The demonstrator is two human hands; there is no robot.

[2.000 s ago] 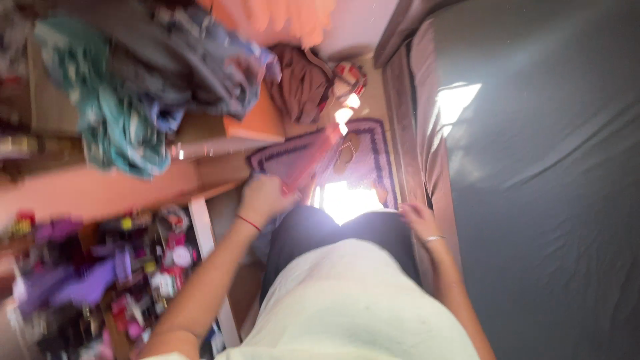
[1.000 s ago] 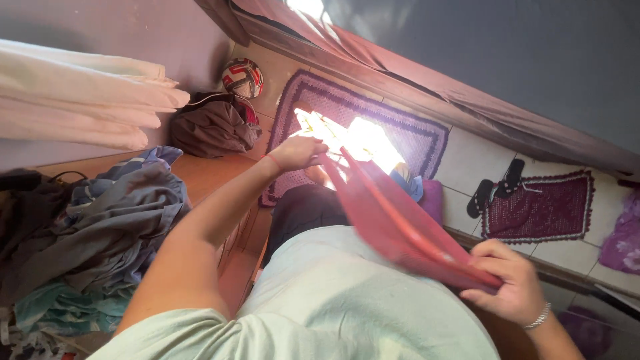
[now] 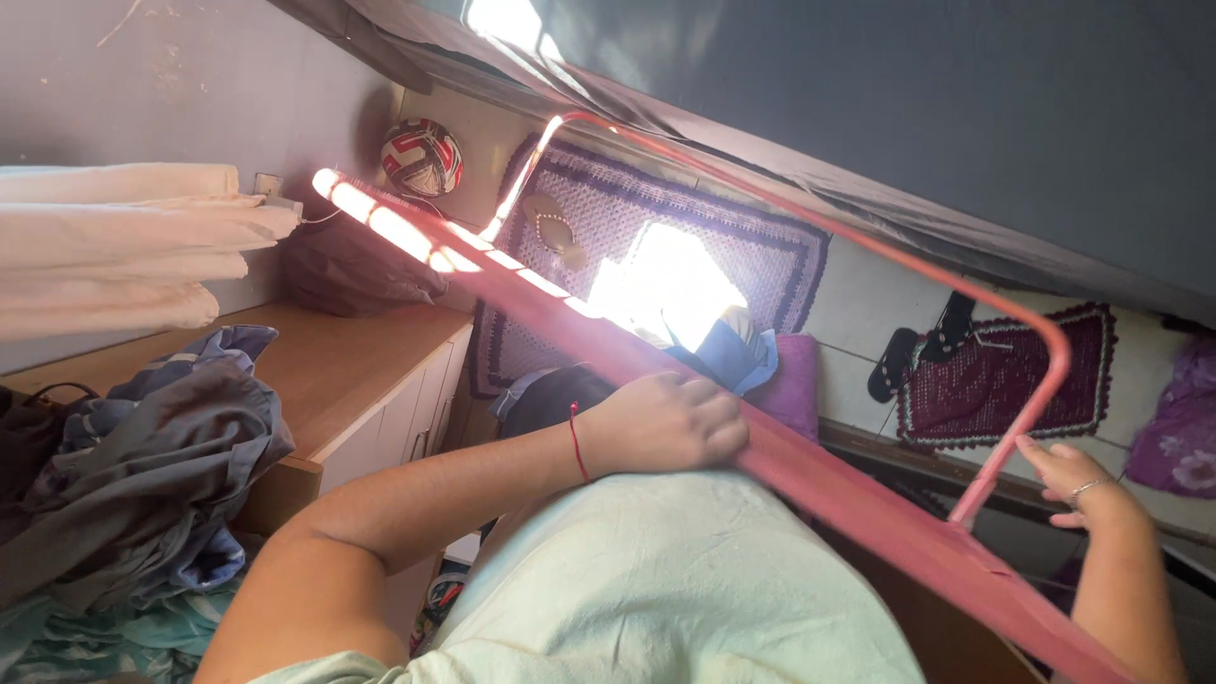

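Note:
A long red board point(image 3: 836, 480) with a bent red tubular leg point(image 3: 817, 214), which looks like a folding table or ironing board, lies slantwise across my body from upper left to lower right. My left hand point(image 3: 679, 423), with a red string on the wrist, is closed on the board's near edge at its middle. My right hand point(image 3: 1069, 475), wearing a bracelet, is beside the lower right end of the tubular leg with its fingers apart; a fingertip is at or near the tube. The board's lower right end runs out of view.
Crumpled clothes point(image 3: 161, 456) lie on a wooden cabinet point(image 3: 370, 366) at left. A ball point(image 3: 423, 157), a purple crocheted rug point(image 3: 798, 256), a sandal point(image 3: 551, 228), black slippers point(image 3: 893, 364) and a maroon mat point(image 3: 1007, 389) are on the floor. A grey-covered bed point(image 3: 931, 114) borders the top right.
The red board now stretches across my front with its tubular leg standing out from it. My right hand, which held the board's end one second ago, has come off it.

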